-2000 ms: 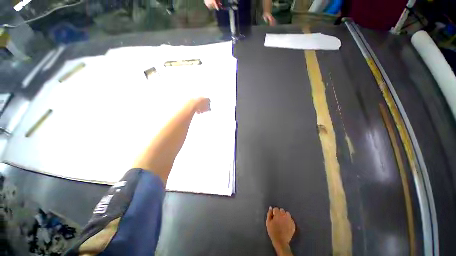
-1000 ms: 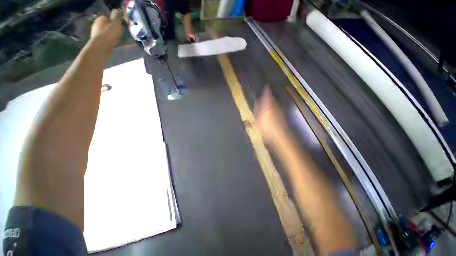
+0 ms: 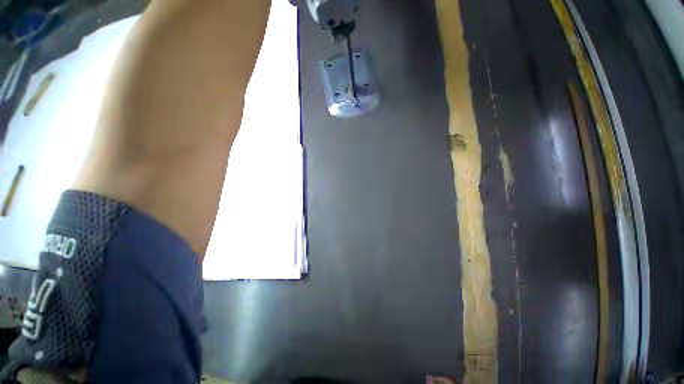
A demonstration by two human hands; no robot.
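The cloth cutting machine (image 3: 335, 13) is cut off by the top edge; its thin upright blade stand rises from the silver base plate (image 3: 350, 81), which lies flat on the dark table right of the fabric lay. The lay (image 3: 262, 210) has a white top sheet and a straight right edge. My left arm reaches over it and out at the top; my left hand is out of view, so its hold is hidden. A small skin-coloured sliver at the bottom edge looks like my right hand (image 3: 441, 380), almost wholly cut off.
Two tape-wrapped weights (image 3: 39, 94) lie on the left part of the lay. A yellowish seam (image 3: 469, 202) runs down the dark grey table (image 3: 382, 225). A metal rail (image 3: 626, 187) follows the table's right side. Part of a white roll (image 3: 671, 19) shows top right.
The machine's base plate appears nearer and lower relative to the lay's right edge. My right hand has drawn back from over the seam to the bottom edge. The view has shifted.
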